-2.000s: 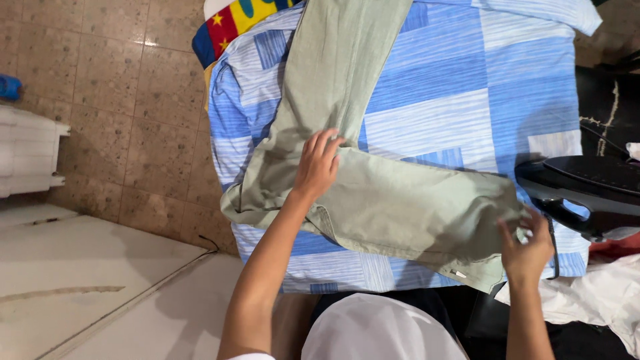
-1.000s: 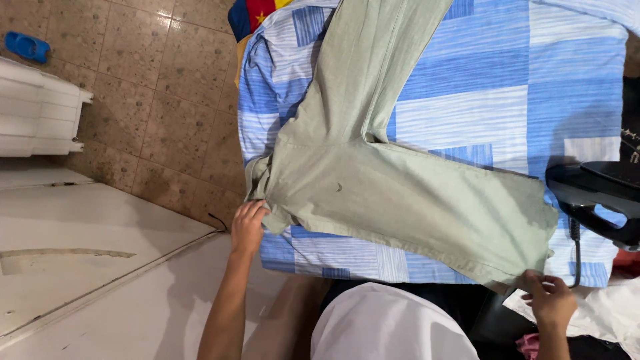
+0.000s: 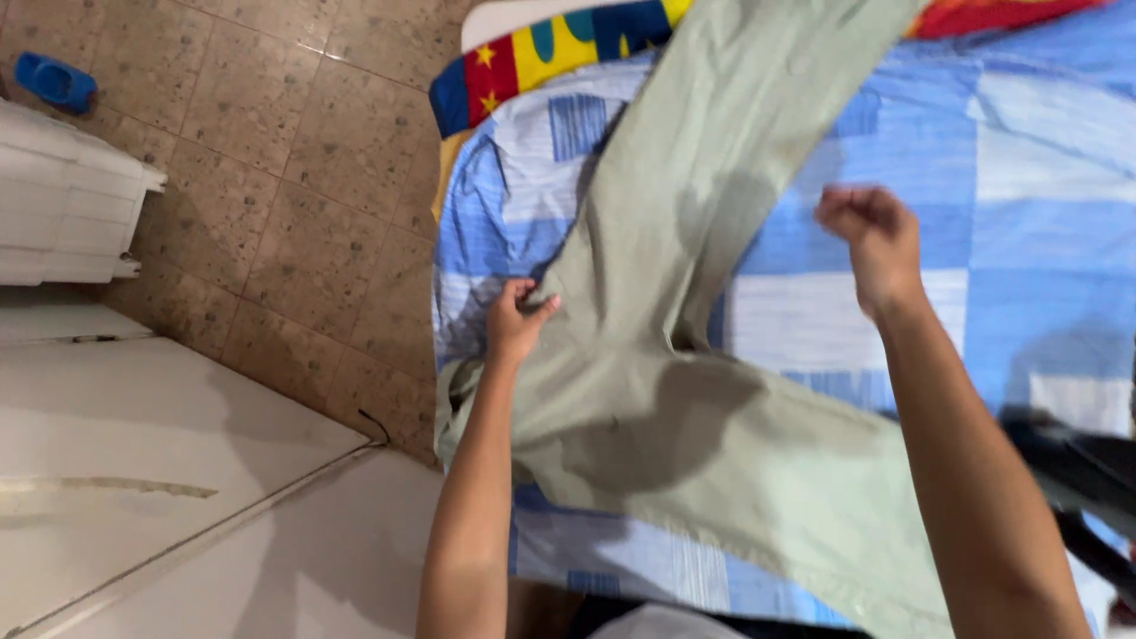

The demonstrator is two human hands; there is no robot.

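Pale green trousers (image 3: 621, 382) lie spread over a blue and white patchwork-patterned cloth (image 3: 1047, 222), one leg running up and the other toward the lower right. At the trousers' left edge, below the upper leg, my left hand (image 3: 517, 324) has its thumb and fingers at the fabric and seems to pinch it. My right hand (image 3: 874, 235) is raised above the patterned cloth, right of the upper leg, with fingers curled and slightly blurred; whether it holds anything does not show. A dark iron (image 3: 1078, 470) is partly visible at the right edge, behind my right forearm.
A colourful cloth with stars (image 3: 541, 62) lies along the top left of the padded surface. On the left are a tiled floor (image 3: 293, 177), a blue slipper (image 3: 55, 82), a white plastic object (image 3: 62, 195) and a white panel (image 3: 133, 426).
My right hand has left the lower leg's hem and moved up above the cloth. My left hand has moved from the waist end up along the trousers' left edge. The view has shifted.
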